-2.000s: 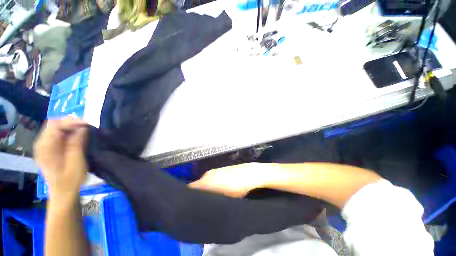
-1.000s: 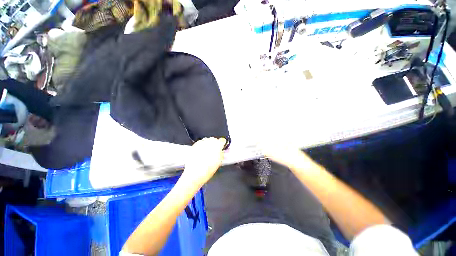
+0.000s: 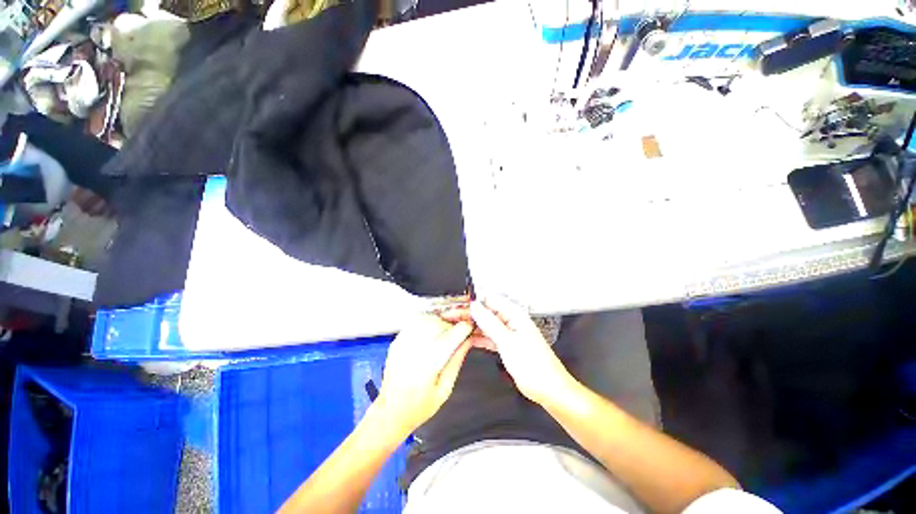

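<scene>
A large black garment [image 3: 402,171] lies on the left part of the white machine table, with part of it over the table's left side. Its lower corner comes to the front edge. My left hand [image 3: 427,356] and my right hand [image 3: 512,346] meet at that corner, fingertips together, pinching the garment's edge. The exact grip is partly hidden by the fingers. The sewing machine [image 3: 703,45], white with a blue stripe and "JACK" lettering, stands at the back right. Its needle area [image 3: 603,105] is away from my hands.
A flat black phone-like rectangle [image 3: 829,193] lies at the right of the table. A measuring tape [image 3: 773,278] runs along the front edge. Blue crates [image 3: 286,432] stand below the table at left. Other cloth [image 3: 151,60] is piled at the back left.
The garment was stretched off the table's left front; it now lies on the table. My left hand has come from the far left to the front edge, and my right hand has joined it.
</scene>
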